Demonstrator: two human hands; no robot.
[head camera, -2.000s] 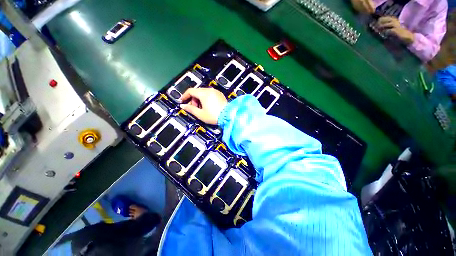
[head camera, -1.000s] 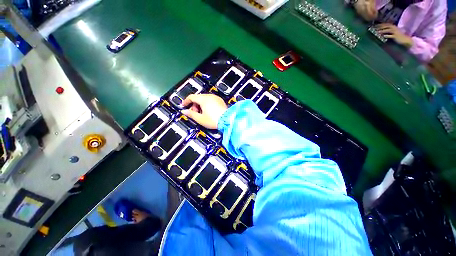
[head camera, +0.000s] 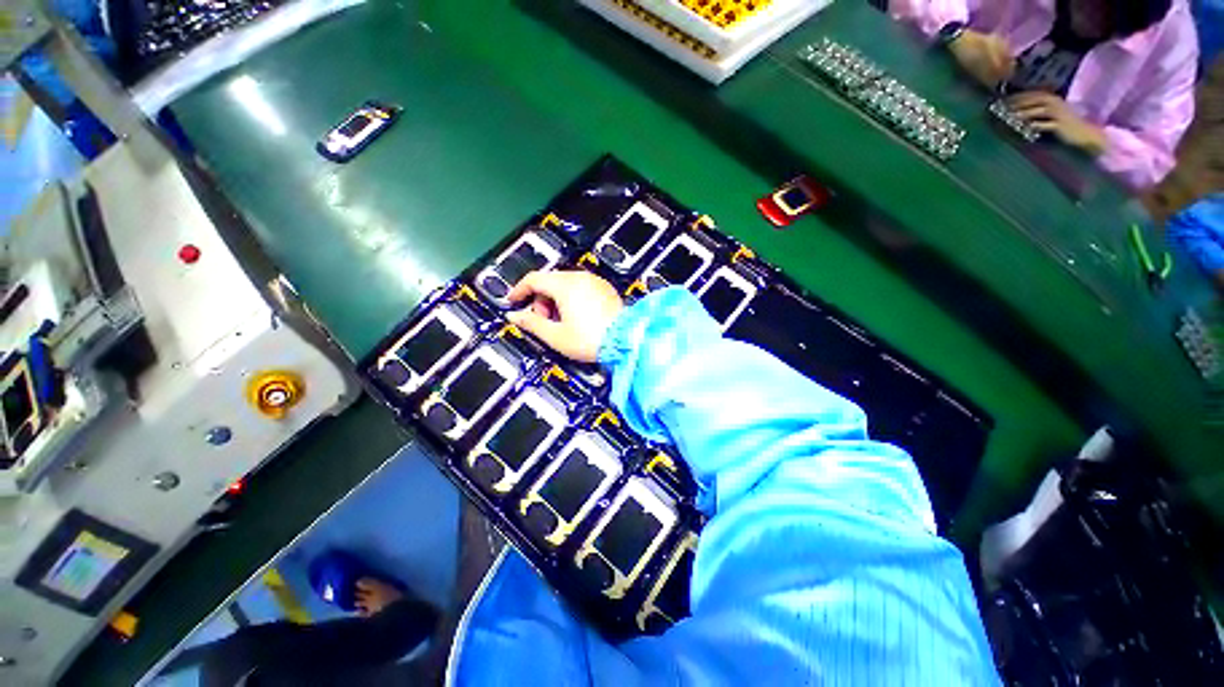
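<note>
The glossy black tray (head camera: 859, 389) lies slanted on the green bench, with rows of palm-sized phone housings (head camera: 427, 352) in its left part, black with pale frames and dark windows. Yellow tabs (head camera: 553, 381) show beside them. My right hand (head camera: 571, 313), bare in a light blue sleeve, is over the tray between two rows. Its fingers are curled, with the fingertips at the lower end of one housing (head camera: 520, 259). Whether they grip anything cannot be told. My hand and sleeve hide some pockets. My left hand is not in view.
At left is a pale machine with a red knob (head camera: 189, 252), a yellow-ringed button (head camera: 275, 393) and a touchscreen (head camera: 86, 561). A dark blue handset (head camera: 360, 130) and a red one (head camera: 793, 200) lie beyond the tray. A person in pink (head camera: 1128, 108) works at top right; black plastic (head camera: 1101, 577) lies lower right.
The view has shifted, so the bench and machine sit lower and further right, and more of the white parts tray shows. My right hand stays at the same spot on the tray.
</note>
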